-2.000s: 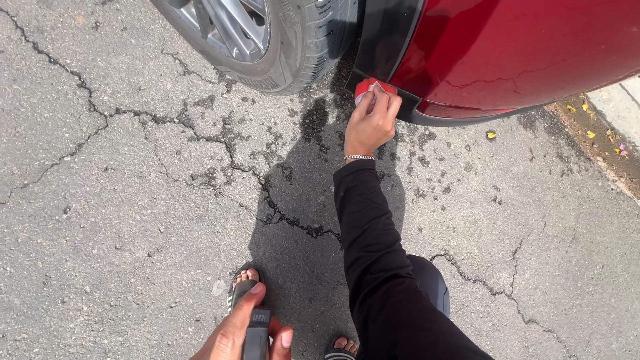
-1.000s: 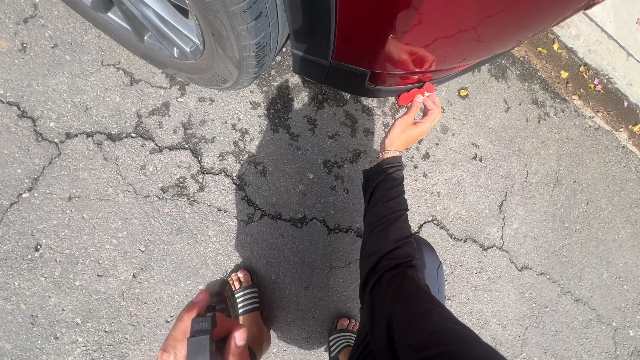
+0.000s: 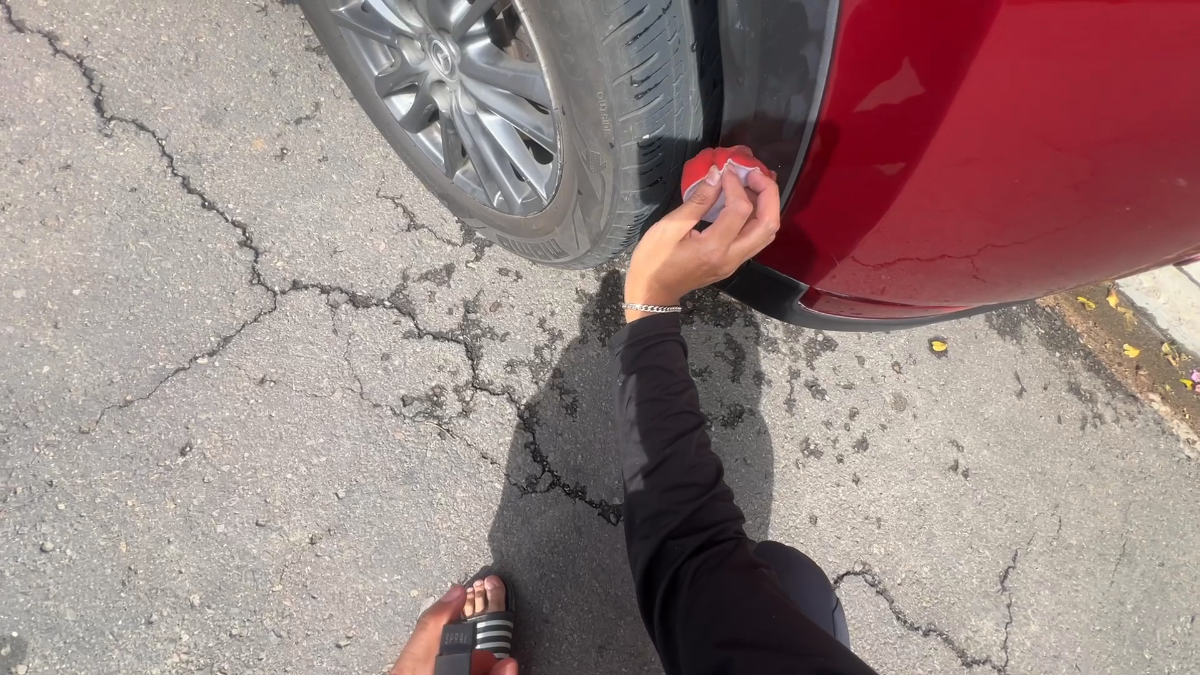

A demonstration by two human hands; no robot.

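My right hand point(image 3: 703, 239) grips a folded red and white cloth pad point(image 3: 720, 173) between thumb and fingers. The pad lies against the dark plastic trim point(image 3: 773, 103) at the rear of the wheel arch, close beside the tire point(image 3: 647, 122). Glossy red bodywork point(image 3: 994, 159) curves away to the right of the trim. Down at the bottom edge, my left hand point(image 3: 441, 637) holds a black object point(image 3: 456, 649), possibly a bottle cap or handle; most of it is cut off by the frame, so its kind is unclear.
Cracked asphalt point(image 3: 281, 450) with damp spots spreads below the car. The alloy wheel rim point(image 3: 469, 94) is at the upper left. A striped slide sandal point(image 3: 492, 619) on my foot stands beside my left hand. At the right, a pale curb point(image 3: 1167, 300) borders dirt and yellow petals.
My right hand with the red pad has gone from the bumper's lower corner back left to the trim beside the tire. My left hand still holds the black object. The view has shifted.
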